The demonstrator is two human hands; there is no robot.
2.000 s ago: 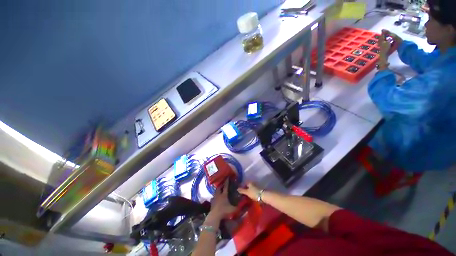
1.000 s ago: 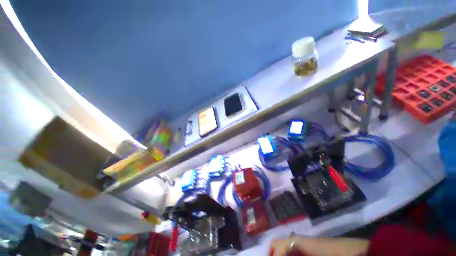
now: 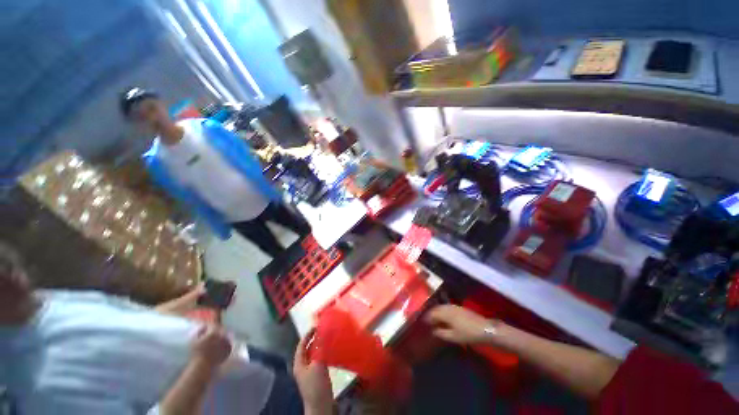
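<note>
My left hand (image 3: 312, 377), at the bottom centre, has its fingers on the left edge of a blurred bright red object (image 3: 348, 340) and holds it. My right hand (image 3: 458, 324) reaches in from the lower right, with a bracelet at the wrist. Its fingers are partly curled near the right end of a shallow red tray (image 3: 369, 292); whether they touch anything is unclear. The tray lies on a pale surface beyond the red object. A red compartment tray (image 3: 301, 274) lies to its left.
A person in a white top (image 3: 113, 348) at the left holds a dark thing. Another person (image 3: 215, 174) stands in the aisle. The bench at right holds clamp fixtures (image 3: 466, 215), red boxes (image 3: 563, 207), a dark block (image 3: 595, 280) and blue cables. Phones (image 3: 600, 58) lie on the shelf.
The view has swung left from the bench to the trays and people. The red boxes and dark block stay on the bench. My left hand now shows, holding the red object.
</note>
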